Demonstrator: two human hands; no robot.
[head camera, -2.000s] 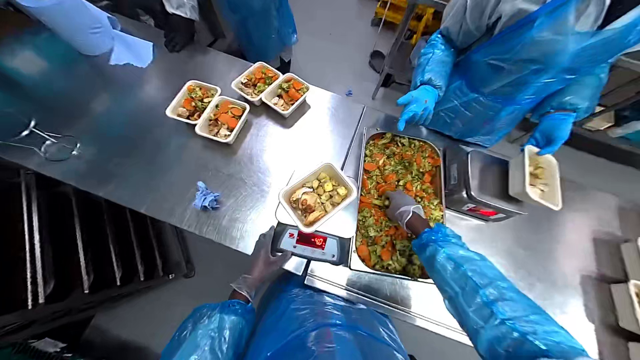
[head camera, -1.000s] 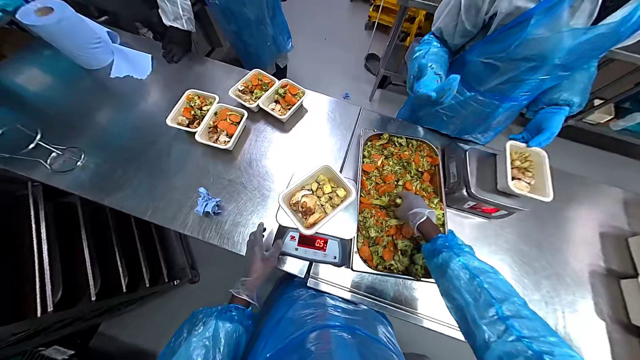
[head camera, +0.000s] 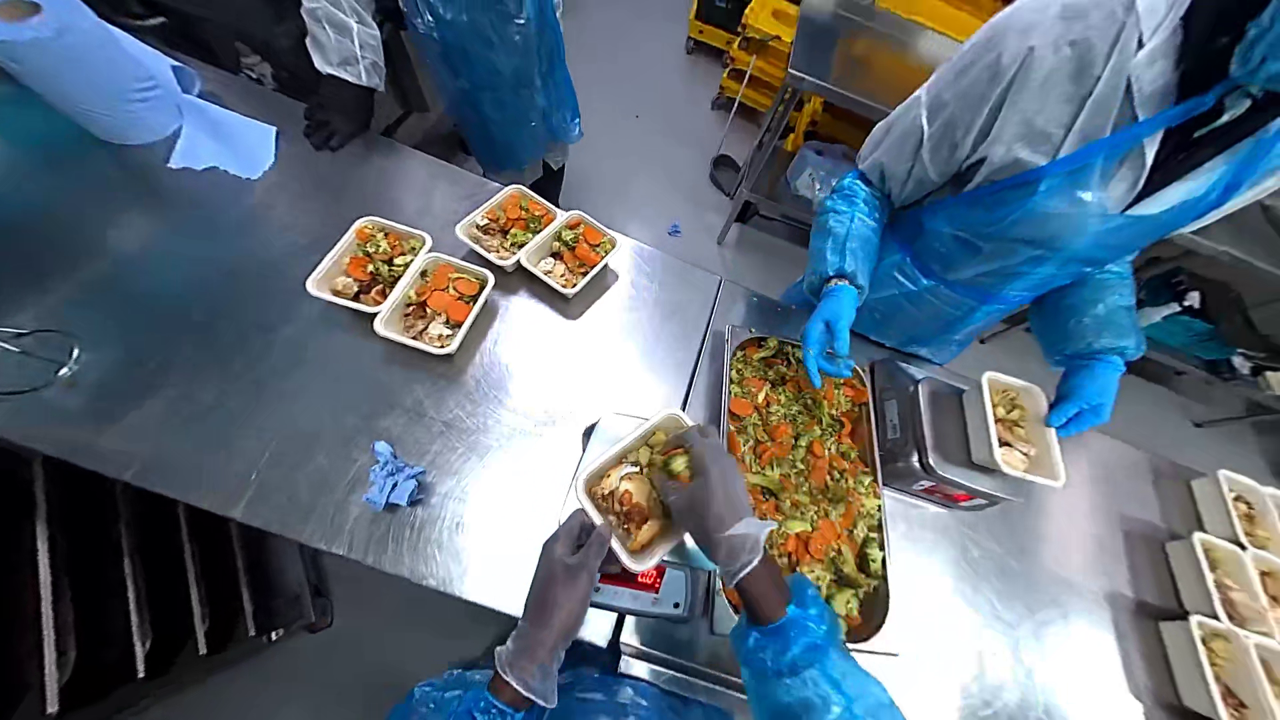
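Note:
My gloved left hand (head camera: 566, 582) grips the lower left rim of a white food tray (head camera: 588, 480) with chicken and pale diced vegetables. Gloved too, my right hand (head camera: 712, 492) is over the tray's right side, fingers bunched around some broccoli. Below the tray, partly covered, is a digital scale (head camera: 650, 592) with a lit red display. Just right of my hands lies a deep steel pan (head camera: 805, 480) of mixed broccoli and sliced carrots. A co-worker's blue-gloved hand (head camera: 828, 335) hangs over its far edge.
Several filled trays (head camera: 433, 303) sit on the steel table (head camera: 250, 350), near a crumpled blue wipe (head camera: 393, 476) and a blue paper roll (head camera: 95, 75). The co-worker's other hand (head camera: 1086, 395) holds a tray (head camera: 1018, 430) beside a second scale (head camera: 940, 440). More trays (head camera: 1225, 590) stand far right.
My right hand has moved left from the pan to the tray. My left hand, earlier beside the scale, now holds the tray. The co-worker's hand has come over the pan's far edge.

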